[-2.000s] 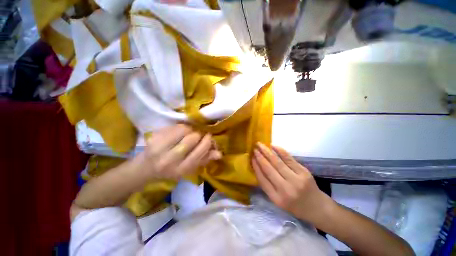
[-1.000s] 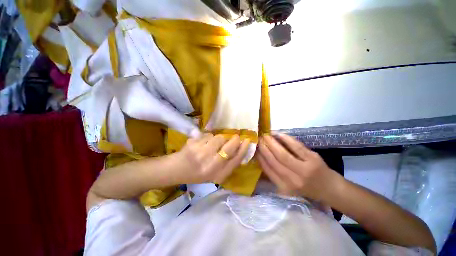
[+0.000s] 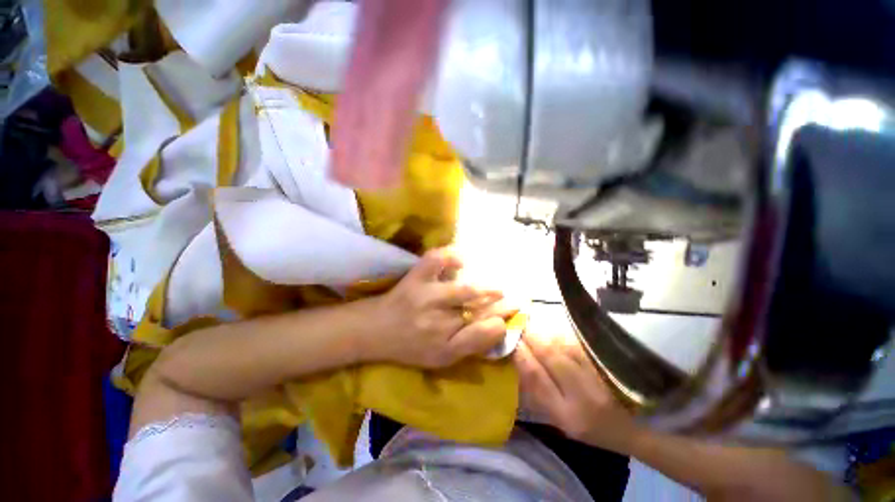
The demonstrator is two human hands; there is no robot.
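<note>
Mustard fabric (image 3: pixel 442 397) hangs over the table's front edge under my hands. White panels (image 3: pixel 294 240) with mustard edges lie joined to it at the left. My left hand (image 3: pixel 432 312), with a ring, pinches the fabric edge near the bright lamp glow. A small white and yellow corner (image 3: pixel 512 333) shows at its fingertips. My right hand (image 3: pixel 569 387) lies beside it, fingertips at the same corner, partly hidden by the machine's chrome loop (image 3: pixel 756 324). The presser foot and needle area is lost in glare and behind the machine head (image 3: pixel 589 108).
A pink strip (image 3: pixel 388 93) hangs in front of the machine head at the upper middle. Dark red cloth (image 3: pixel 54 363) is at the left. More white and mustard pieces (image 3: pixel 78 39) are piled at the upper left. The white table (image 3: pixel 677 338) shows under the machine.
The view has moved close to the machine head, so the head, chrome loop and pink strip now loom large. My hands with the fabric edge appear nearer the lamp glow.
</note>
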